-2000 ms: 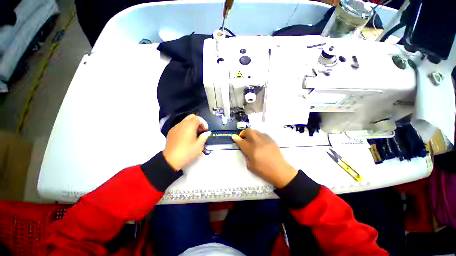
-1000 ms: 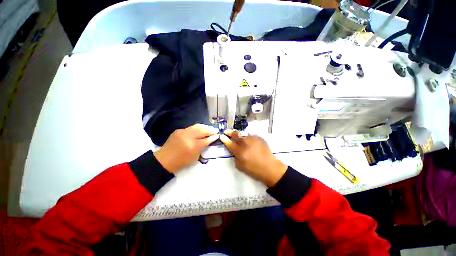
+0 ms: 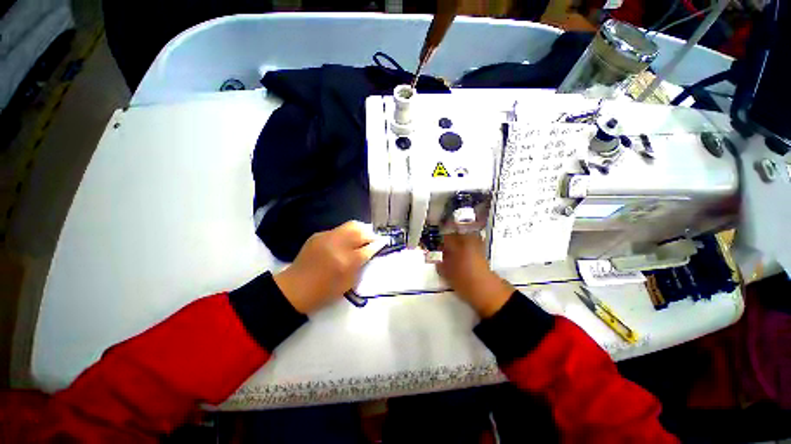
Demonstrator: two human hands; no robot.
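Note:
The navy-black garment piece (image 3: 312, 165) is heaped left of the white sewing machine head (image 3: 438, 143). My left hand (image 3: 328, 264) has its fingertips pinched at the cloth's edge, just left of the presser foot (image 3: 395, 238). A pale sliver shows at these fingertips; what exactly they pinch is mostly hidden. My right hand (image 3: 470, 270) is raised right of the foot, its fingers at the machine head below the round tension knob (image 3: 466, 215). Its fingertips are dark and blurred, so I cannot tell whether they hold anything.
Yellow-handled snips (image 3: 610, 317) lie on the table at right. Dark cut parts (image 3: 691, 276) lie beside the arm. A handwritten paper note (image 3: 538, 186) hangs over the arm. A clear jar (image 3: 611, 56) stands behind. A pale blue trough (image 3: 195, 65) borders the back; a printed ruler (image 3: 364, 381) runs along the front.
The dark strip with pale lettering, stretched between both hands at first, went to the foot and is no longer distinguishable. My right hand has parted from the left and moved up. The note now shows.

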